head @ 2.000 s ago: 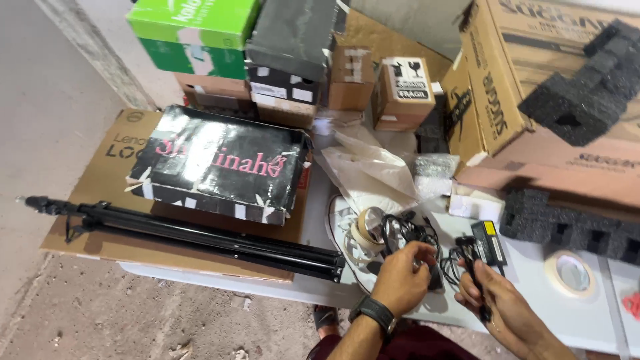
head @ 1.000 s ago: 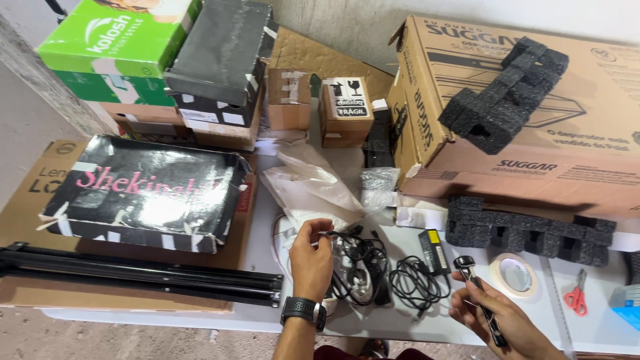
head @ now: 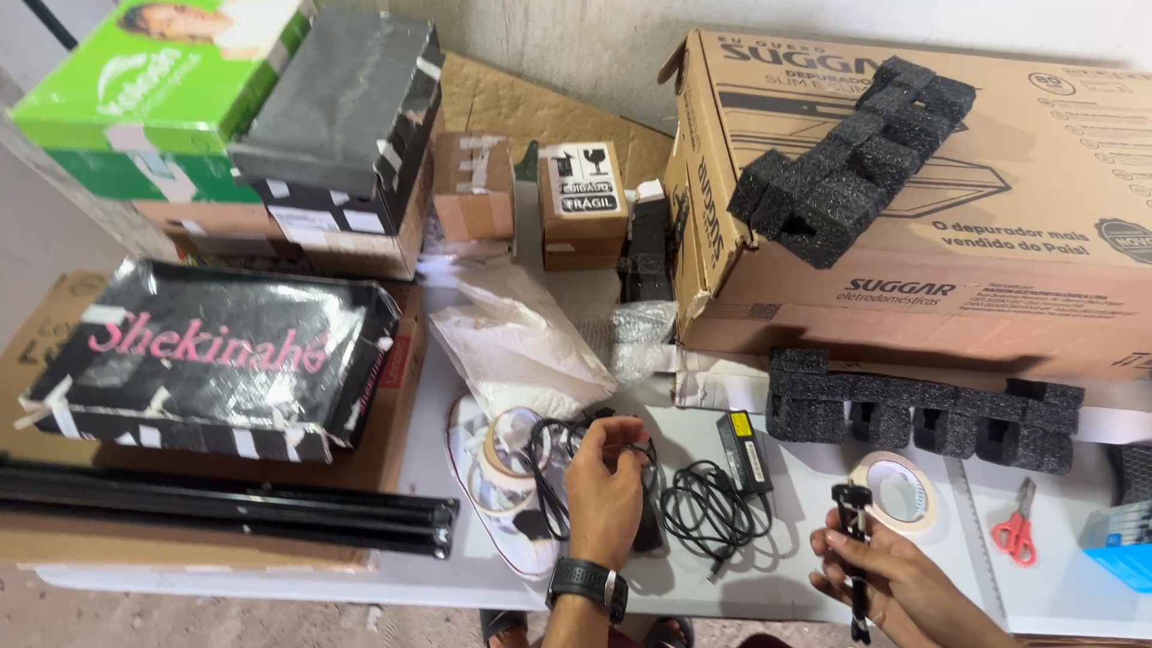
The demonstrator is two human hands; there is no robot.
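Observation:
My right hand (head: 886,571) holds a black bracket-like part with a round knob (head: 853,540) upright near the table's front edge. My left hand (head: 607,495), with a black watch on the wrist, is over a tangle of black cables (head: 549,468); its fingers are curled, and whether they grip a cable is hidden. Between my hands lies a black power adapter (head: 745,454) beside its coiled black cable (head: 711,508). Rolls of tape (head: 501,459) and a white cable lie left of my left hand. Another roll of masking tape (head: 911,517) lies just behind my right hand.
Black tripod legs (head: 225,508) and a black shoebox (head: 216,351) lie on flat cardboard at left. Stacked shoeboxes (head: 346,99), small cartons (head: 583,225) and a large carton (head: 900,306) stand behind. Black foam (head: 927,409), red scissors (head: 1017,535), a ruler (head: 976,540) and a blue container (head: 1120,540) are at right.
My right hand has moved right, away from the adapter and its cable, with the black part in it. My left hand remains by the cable tangle.

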